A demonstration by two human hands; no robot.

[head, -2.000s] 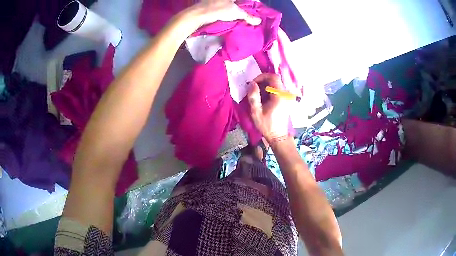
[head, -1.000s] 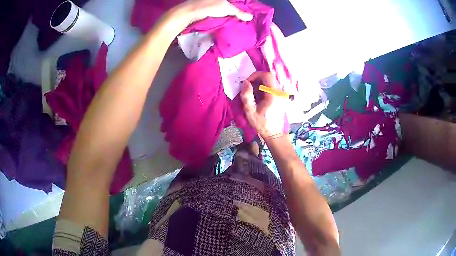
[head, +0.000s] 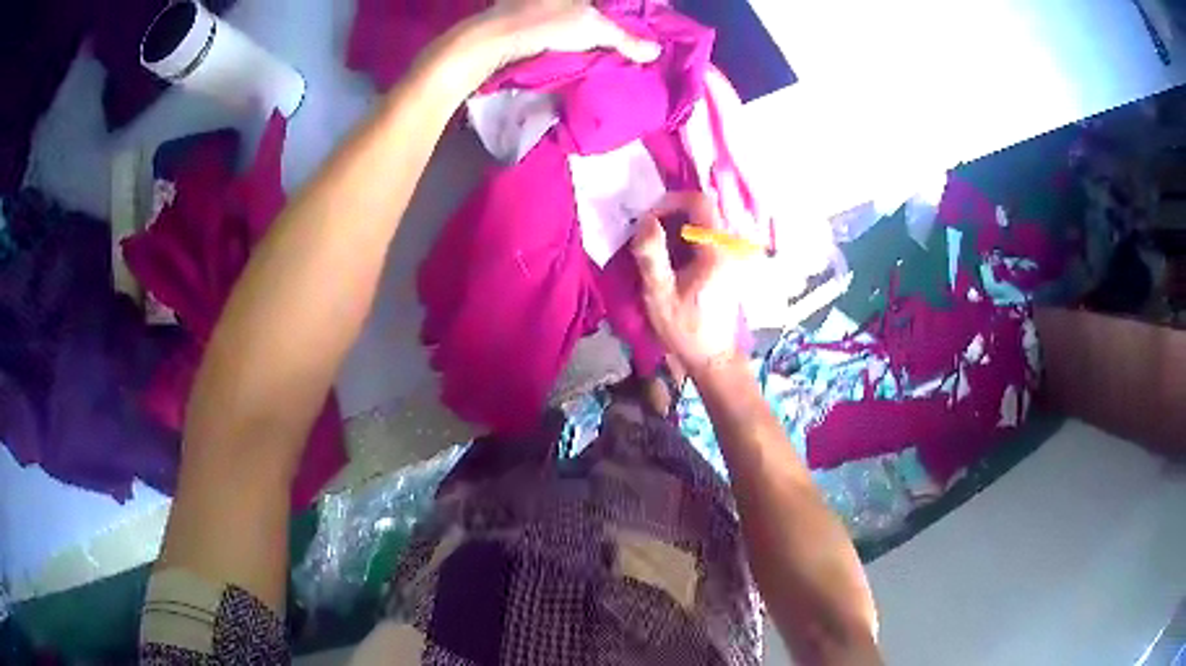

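A magenta cloth bundle [head: 514,293] lies bunched on the table in front of me. A white paper label [head: 609,195] lies on it, with faint marks. A second white paper [head: 514,124] shows to its left. My right hand [head: 696,280] holds a marker pen [head: 723,241] with an orange-yellow barrel, its writing end at the label and hidden by my fingers. My left hand [head: 579,29] rests on the top of the bundle, near the picture's upper edge. Its fingers are partly lost in the cloth, so I cannot tell if they grip it.
A white flask [head: 228,63] lies at the upper left. Magenta cloth [head: 215,247] lies over a dark flat object at the left, beside dark purple cloth [head: 72,345]. A large pale sheet [head: 936,78] is at the upper right. Magenta and mint scraps [head: 910,351] lie below the table edge.
The whole view has shifted slightly between frames. My right hand and the pen have moved only a little at the label. My left hand stays on the bundle.
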